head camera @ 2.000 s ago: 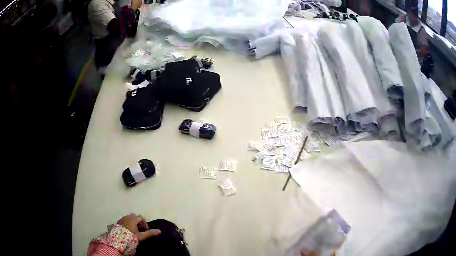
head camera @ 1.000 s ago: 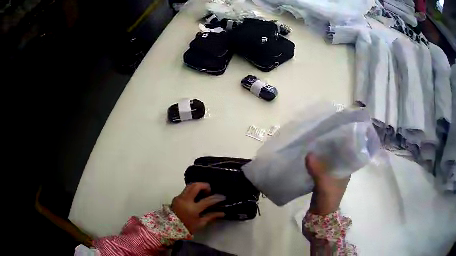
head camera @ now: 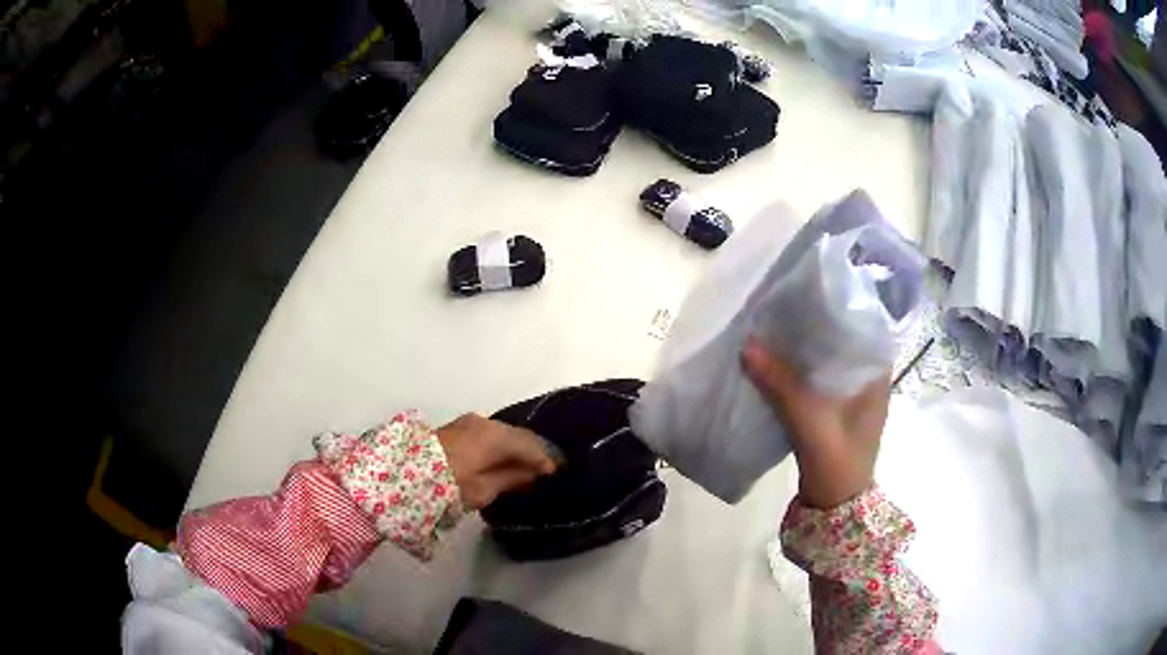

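Observation:
A black zip bag (head camera: 582, 493) lies on the cream table in front of me, with a zipper line along its edge and a small white logo at its lower right corner. My left hand (head camera: 502, 463) is on the bag's left side, its fingers at the dark opening; the fingertips are partly hidden. My right hand (head camera: 825, 422) holds a bunched, loosely rolled white stuffing paper (head camera: 781, 333) upright. The paper's lower left corner meets or overlaps the bag's right edge.
Black bags (head camera: 698, 102) lie at the far side. Two banded black strap bundles (head camera: 497, 265) lie nearer. Stuffing rolls (head camera: 1024, 218) line the right, with a flat white sheet (head camera: 1011, 512) below. Small white sachets (head camera: 947, 371) and a thin stick (head camera: 914, 362) show beside the held paper.
Since the first frame my right hand has brought the paper left to the bag. Since the second, the paper stands more upright and my left fingers have moved into the bag's opening area.

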